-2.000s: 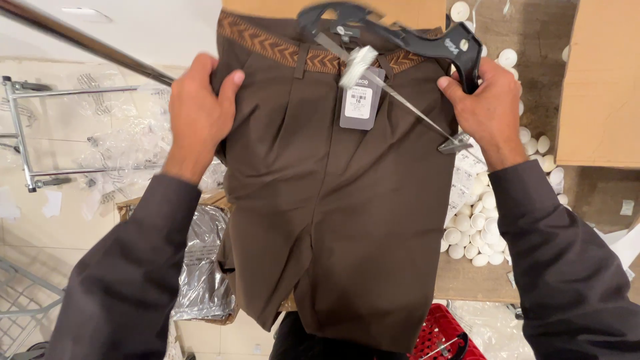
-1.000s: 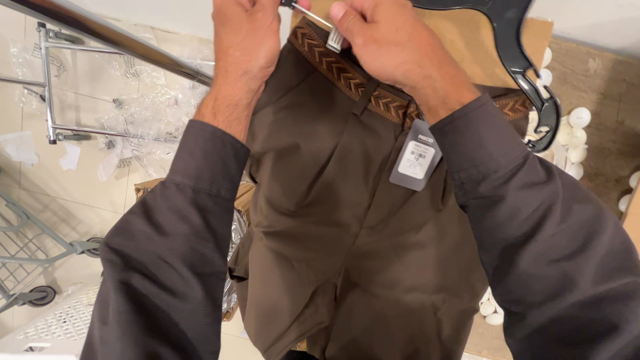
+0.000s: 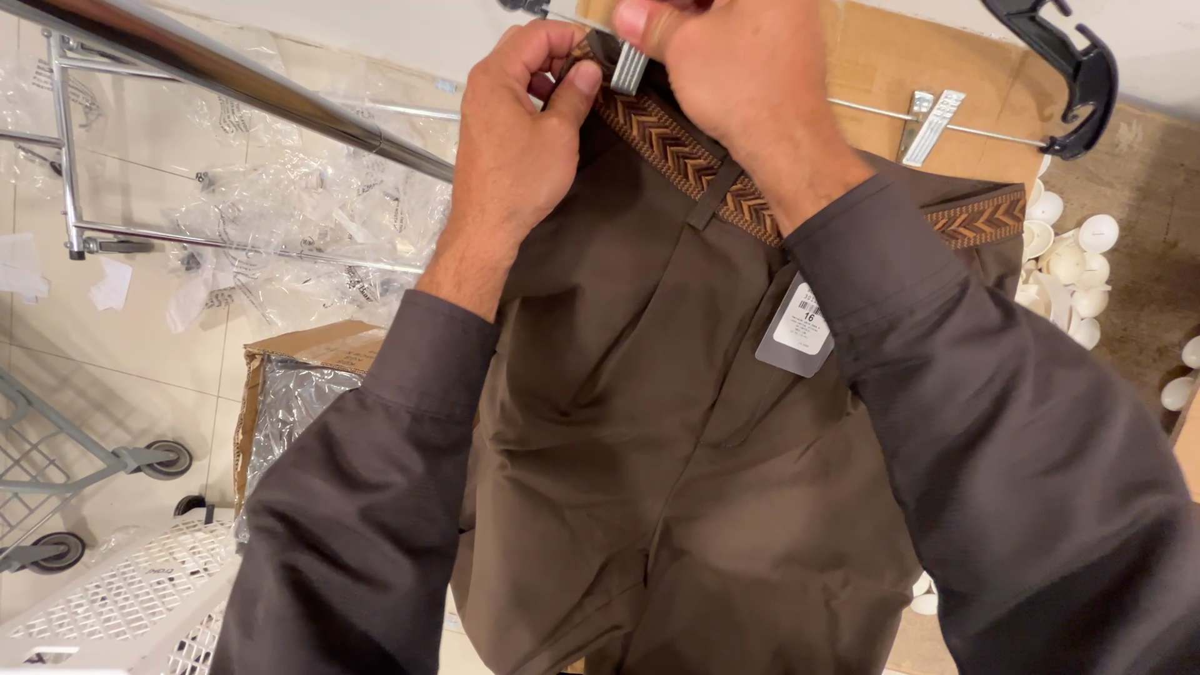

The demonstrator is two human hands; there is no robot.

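Observation:
Brown trousers (image 3: 600,375) hang down the middle, with a woven chevron belt (image 3: 675,155) around the waist and a grey and white tag (image 3: 797,328). My left hand (image 3: 525,141) pinches the waistband's left corner between thumb and fingers. Beside it, my right hand (image 3: 741,84) grips a metal clip (image 3: 630,67) of a black clip hanger (image 3: 1078,84); the clip sits at the belt's edge. A second metal clip (image 3: 928,127) is on the hanger's bar, above the waistband's right part and apart from it. The top of the hanger is partly out of view.
A chrome rail (image 3: 281,75) crosses the upper left. Crumpled clear plastic bags (image 3: 309,178) lie on the tiled floor. At lower left are a wheeled grey cart (image 3: 66,459), a white plastic basket (image 3: 122,591) and a cardboard box (image 3: 319,342). White round pieces (image 3: 1069,253) lie right of the trousers.
Two seconds ago my hands were apart at both sides of the waist; now they are together at its left corner. The hanger, earlier lying over the waistband, extends above it to the right.

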